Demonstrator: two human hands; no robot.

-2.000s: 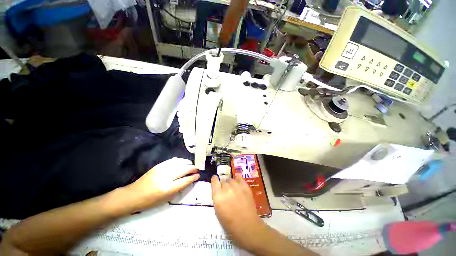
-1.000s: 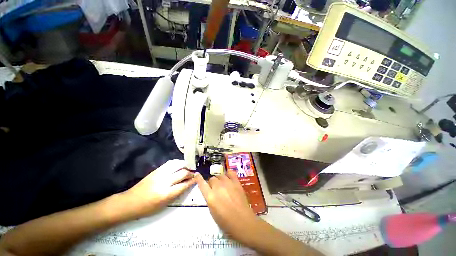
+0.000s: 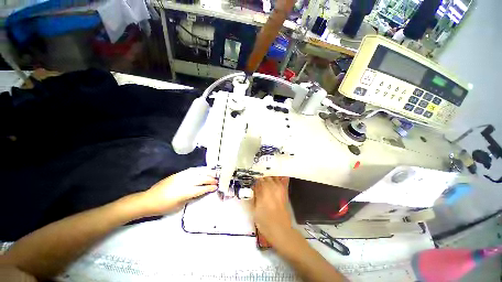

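Note:
The black or dark navy garment piece lies heaped left of the needle end of the cream sewing machine. My left hand rests at the cloth's right edge, fingertips close together just left of the presser foot. Whether it pinches the cloth does not show. My right hand reaches under the machine arm, right of the presser foot, over the smartphone. Only a lower corner and edge of the phone show. The right fingertips are hidden or blurred.
Thread snips lie right of my right forearm. A white lamp hangs at the needle end. A white paper sheet hangs from the arm, below the control panel. A blurred pink object is at the lower right.
My right hand has moved from in front of the presser foot to its right, further under the arm, now covering most of the phone. The left hand stays near the needle. The view has shifted slightly.

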